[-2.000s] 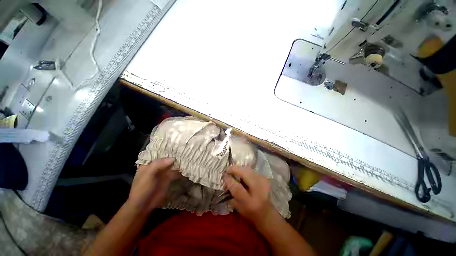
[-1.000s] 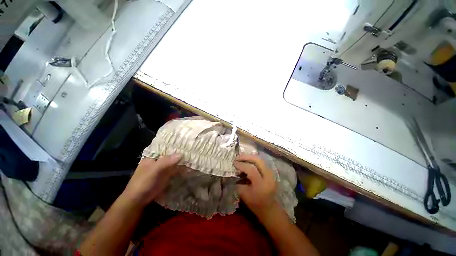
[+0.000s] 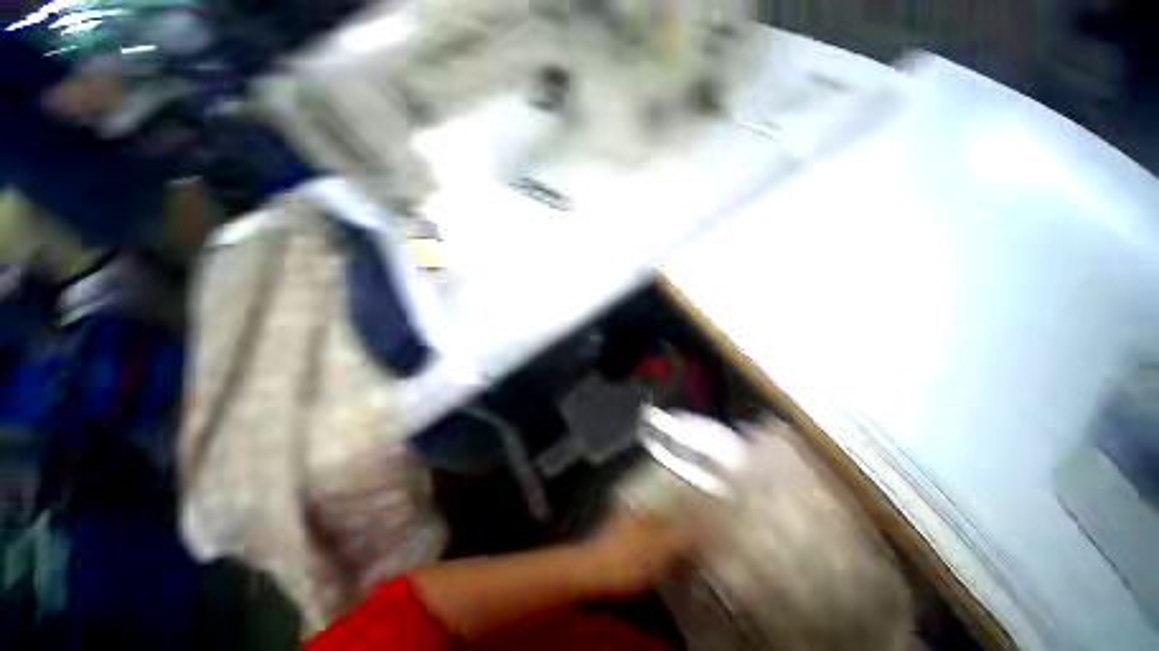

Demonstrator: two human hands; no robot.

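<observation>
The picture is strongly blurred. The beige garment (image 3: 813, 547) is bunched at the lower right, beside the wooden front edge of the white table. A white piece with a dark line (image 3: 686, 448), perhaps a label, shows at its upper left end. My left hand (image 3: 646, 547) is at the garment's left side and appears closed on it; the fingers are blurred and partly hidden by cloth. My right hand is not in view.
A second white machine (image 3: 547, 95) stands on the left table (image 3: 508, 299). A dark navy piece (image 3: 379, 299) and another beige cloth (image 3: 261, 394) hang over that table's left end. The white tabletop (image 3: 890, 267) fills the right. A dark gap lies between the tables.
The view has swung left. The right-hand machine and shears have left the picture, and the hanging beige cloth shows fully. The garment and my left hand now appear further right; my right hand has gone from view.
</observation>
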